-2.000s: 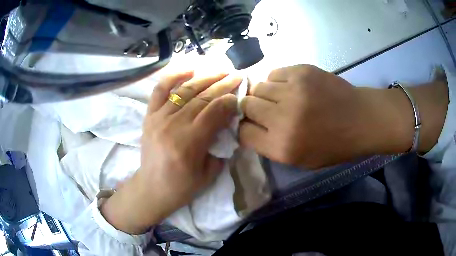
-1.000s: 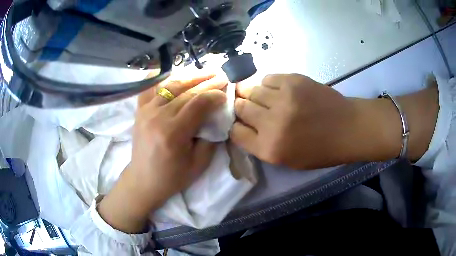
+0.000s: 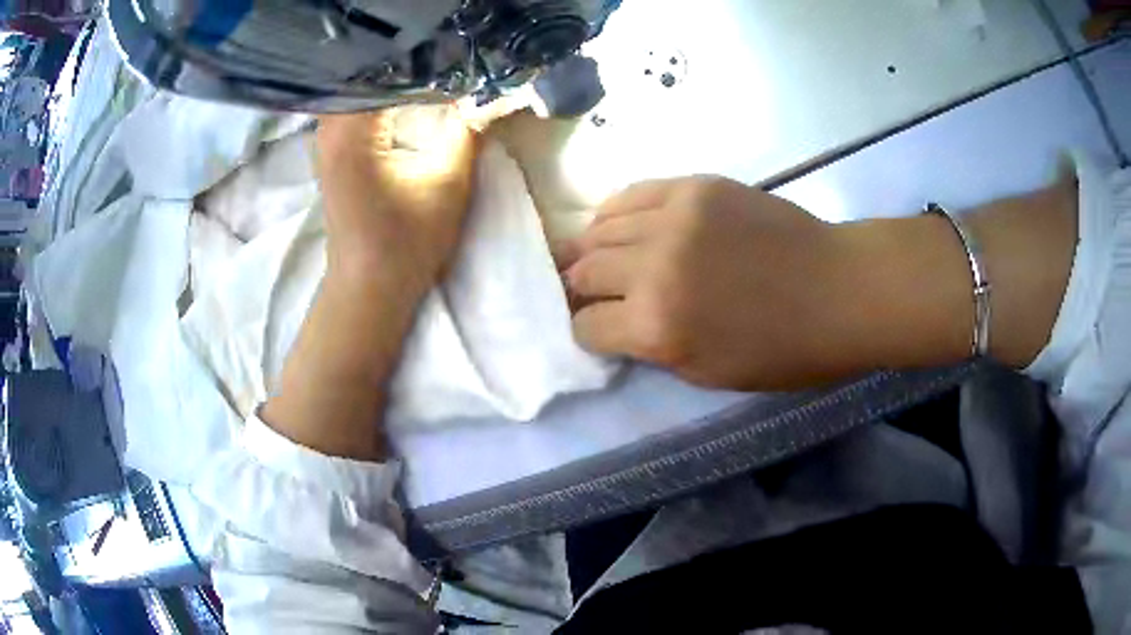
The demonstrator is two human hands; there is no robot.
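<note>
The white cloth lies crumpled on the machine table, left of and between my hands, with a cream layer showing at its upper right edge. My left hand lies on the cloth below the machine head, its fingertips hidden by the machine and lamp glare. My right hand has its fingers curled and pinches the right edge of the cloth. The sewing machine head is at the top left, with a dark-grey knob above and between the hands. The needle cannot be made out in the glare.
The glossy white machine bed has small holes and a dark seam line at the right. A grey stitched band curves along the table's front. More white cloth spreads left. A grey box-like device stands at the far left.
My left hand has moved up and slightly left, beneath the machine head. The cloth between the hands is now spread flatter. My right hand has stayed nearly in place. The camera view has shifted.
</note>
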